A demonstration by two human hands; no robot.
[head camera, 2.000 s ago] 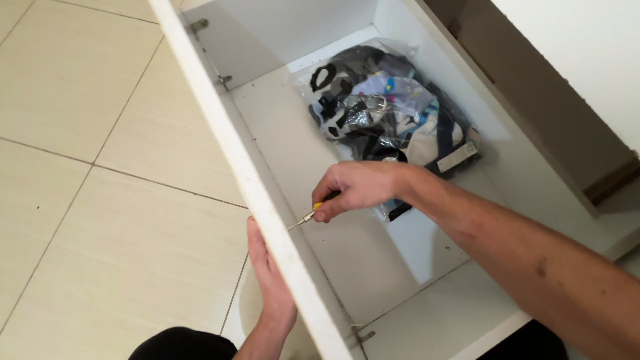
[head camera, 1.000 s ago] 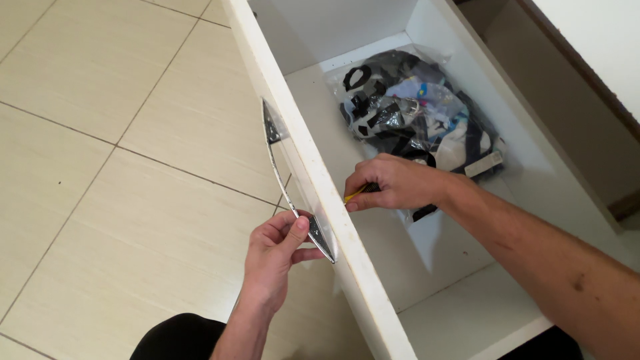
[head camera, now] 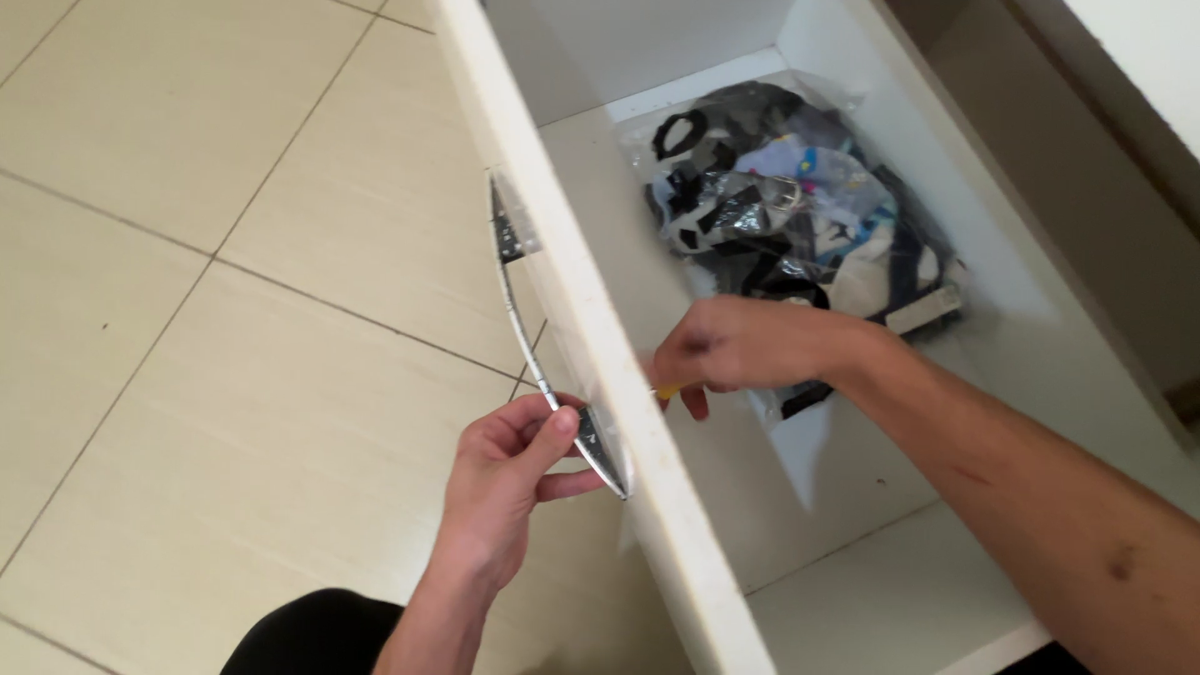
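Note:
A curved metal drawer handle point(head camera: 516, 319) lies against the outer face of the white drawer front point(head camera: 600, 328). My left hand point(head camera: 516, 459) pinches the handle's lower end between thumb and fingers. Inside the drawer, my right hand point(head camera: 741, 347) holds a small screwdriver by its yellow grip point(head camera: 667, 390), close to the inner face of the drawer front, across from the held end of the handle. The screwdriver's tip is too small and blurred to make out. A clear plastic bag of clothes point(head camera: 787, 206) lies just beyond my right hand.
The white drawer bottom point(head camera: 844, 497) surrounds the bag. The drawer's far side wall point(head camera: 994, 206) runs along the right, with a dark gap beyond it. Beige floor tiles point(head camera: 234, 394) lie to the left, and a dark-clothed knee point(head camera: 319, 633) shows at the lower edge.
The handle was out of sight two seconds ago and then came into view in my left hand. My right hand stays at the inner side of the drawer front. The view has shifted.

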